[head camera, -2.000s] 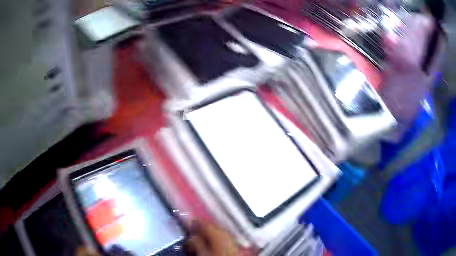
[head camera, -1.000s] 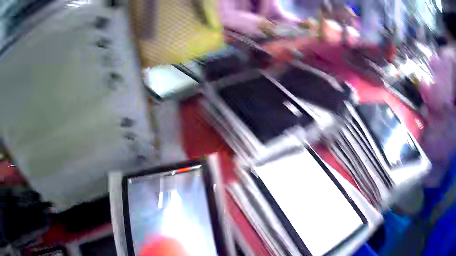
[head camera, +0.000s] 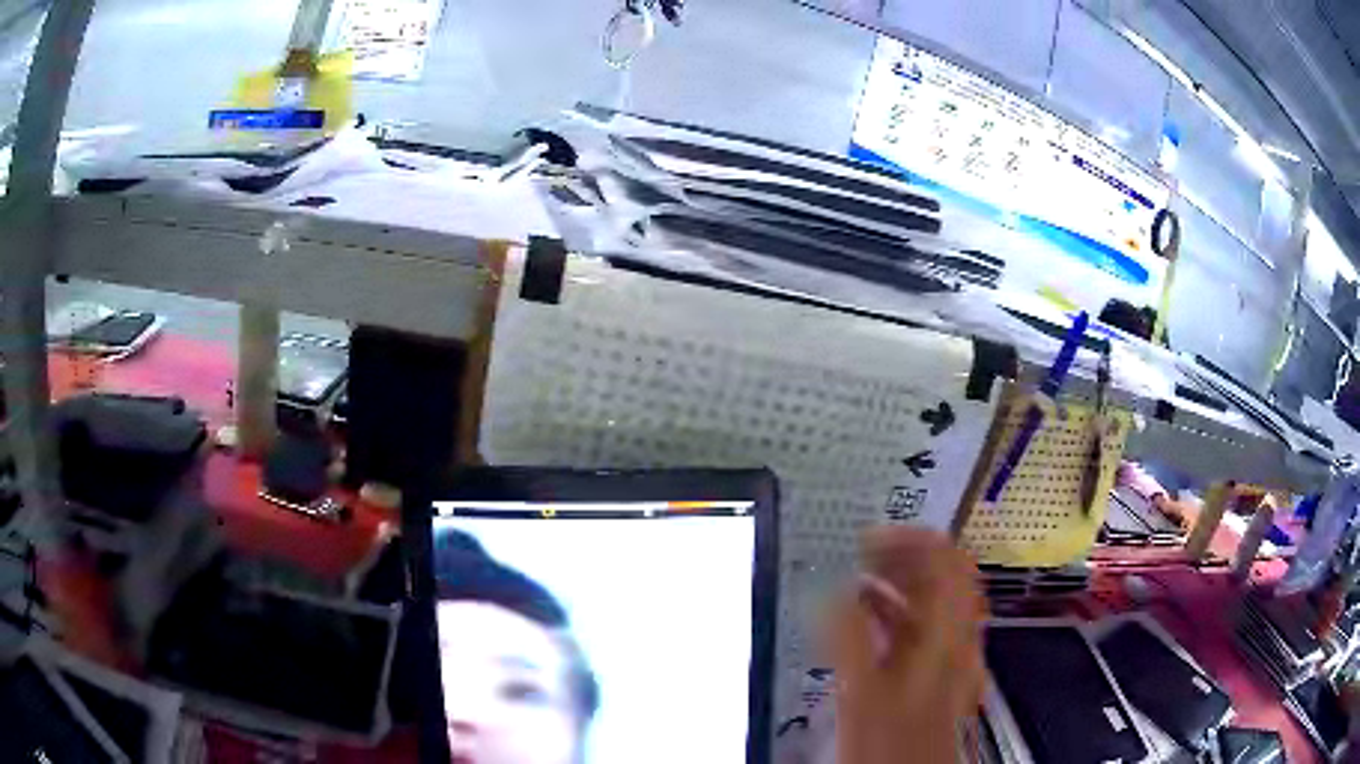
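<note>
A tablet (head camera: 597, 627) with a black border stands upright in front of the chart, its lower end cut off by the frame. Its lit screen shows part of a person's head on a white background. My right hand (head camera: 913, 649) is raised just right of the tablet, in front of the chart. It is blurred; its fingers look bent and their exact pose is unclear. No object shows in it. My left hand is not in view. The white test chart (head camera: 656, 366), with rows of small characters and black arrows, hangs behind the tablet.
A grey shelf (head camera: 388, 276) above the bench carries papers and dark slabs. A yellow dotted card (head camera: 1052, 478) and a blue pen (head camera: 1040, 418) hang right of the chart. Dark tablets (head camera: 1059, 694) lie at lower right, another (head camera: 276, 657) at left. A black panel (head camera: 403, 411) stands under the shelf.
The view has swung up and left, from the tablet stacks to the chart and shelf. The tablet is now upright in mid-view, showing a head. My right hand has appeared beside it.
</note>
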